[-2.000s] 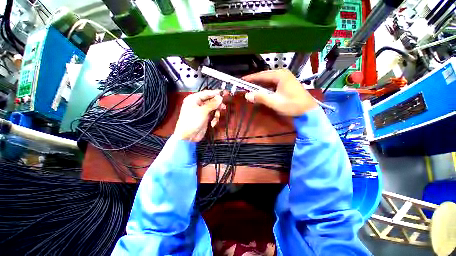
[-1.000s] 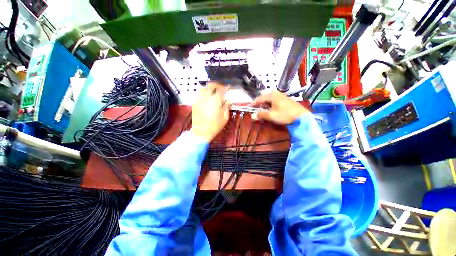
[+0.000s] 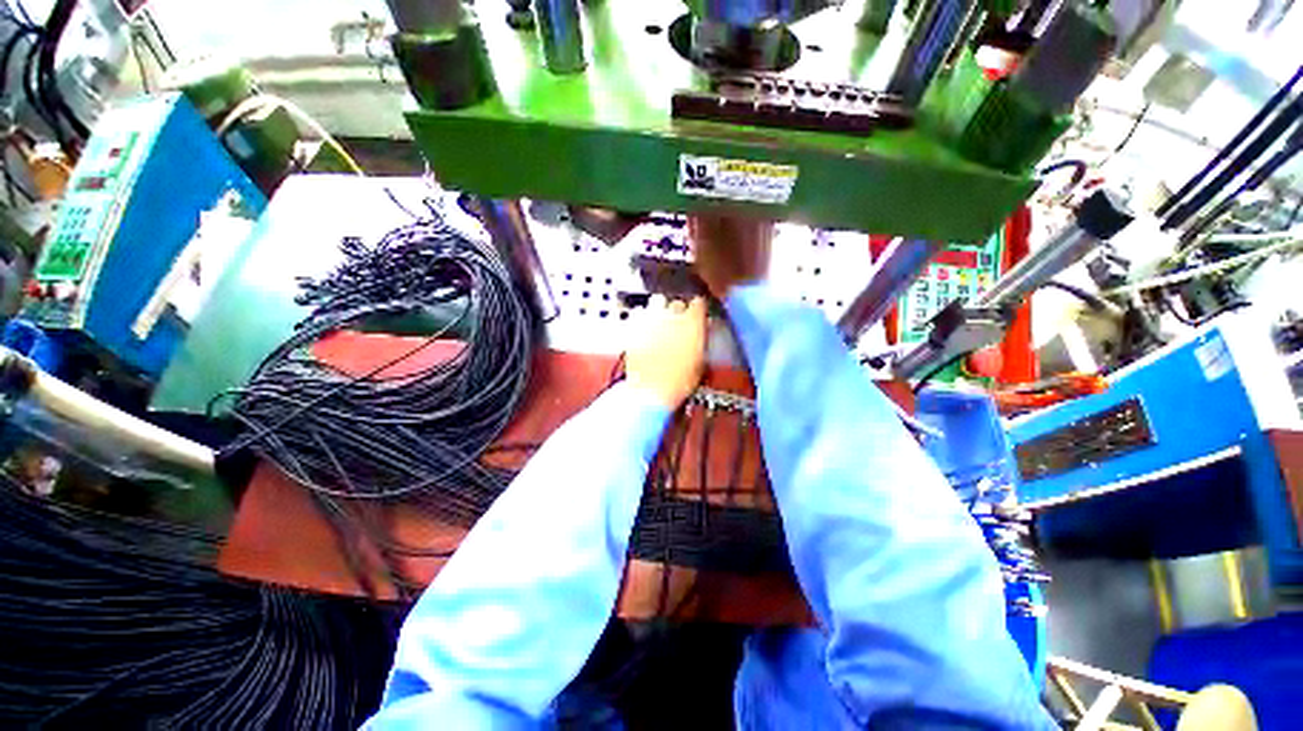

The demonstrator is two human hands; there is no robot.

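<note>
My left hand (image 3: pixel 669 347) is at the front edge of the machine table, its fingertips by a dark mould block (image 3: pixel 669 281). What it holds cannot be told. My right hand (image 3: pixel 733 250) reaches under the green platen (image 3: pixel 572 160); its fingers are hidden by the platen. The silver cable-holding bar (image 3: pixel 722 404) lies at the back edge of the reddish-brown board (image 3: pixel 307 550), partly hidden by my right sleeve. Black cables (image 3: pixel 700 464) hang from it towards me. A bundle of black cables (image 3: pixel 707 536) runs across the board under my forearms.
Looped black cables (image 3: pixel 493 357) lie at the left of the board, more cables (image 3: pixel 143 628) hang at far left. Cable ends lie over a blue tray (image 3: pixel 965 414) at right. Steel guide posts (image 3: pixel 517 257) flank the perforated machine table (image 3: pixel 583 286). A wooden stool (image 3: pixel 1215 711) stands at lower right.
Both hands have moved forward to the mould area. The bar has left my right hand and lies at the board's back edge. The view has shifted, with the platen's top now showing.
</note>
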